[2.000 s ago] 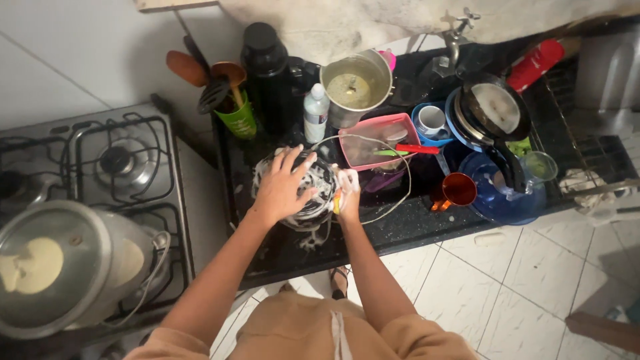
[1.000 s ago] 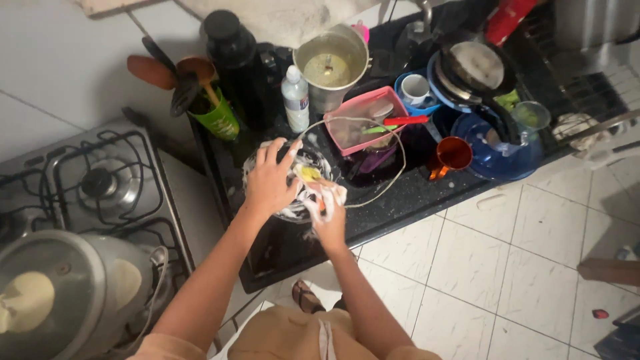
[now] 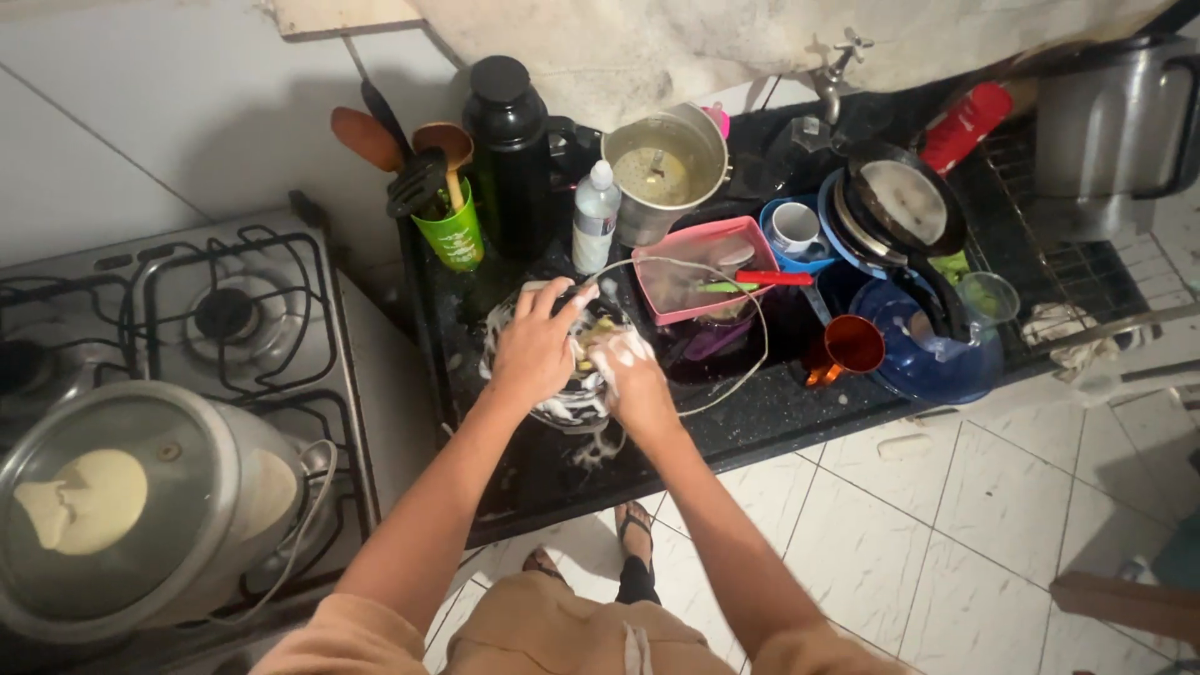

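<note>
A round dark vessel covered in white suds (image 3: 564, 410), with a thin wire bail handle (image 3: 767, 328) looping out to its right, lies on the black stone counter. My left hand (image 3: 536, 352) rests on its upper left part, fingers spread over the rim. Suds coat my right hand (image 3: 630, 370), which presses a yellowish sponge (image 3: 589, 339) against the vessel's inside; the sponge is mostly hidden by the fingers. Just behind stand a clear plastic bottle (image 3: 596, 220) with a white cap and a metal pot (image 3: 664, 173) with cloudy liquid. A pink plastic basin (image 3: 675, 272) holding utensils is beside the wire handle.
At left, a gas stove (image 3: 361, 450) bears a large lidded pot (image 3: 225, 469). A green cup of utensils (image 3: 450, 234) and a black thermos (image 3: 506, 141) stand behind. Rightward are an orange mug (image 3: 853, 345), a blue basin (image 3: 975, 375), stacked frying pans (image 3: 905, 202) and a tap (image 3: 830, 89).
My right hand has moved from the vessel's right edge inward over it, with the yellow sponge under its fingers. My left hand stays on the vessel.
</note>
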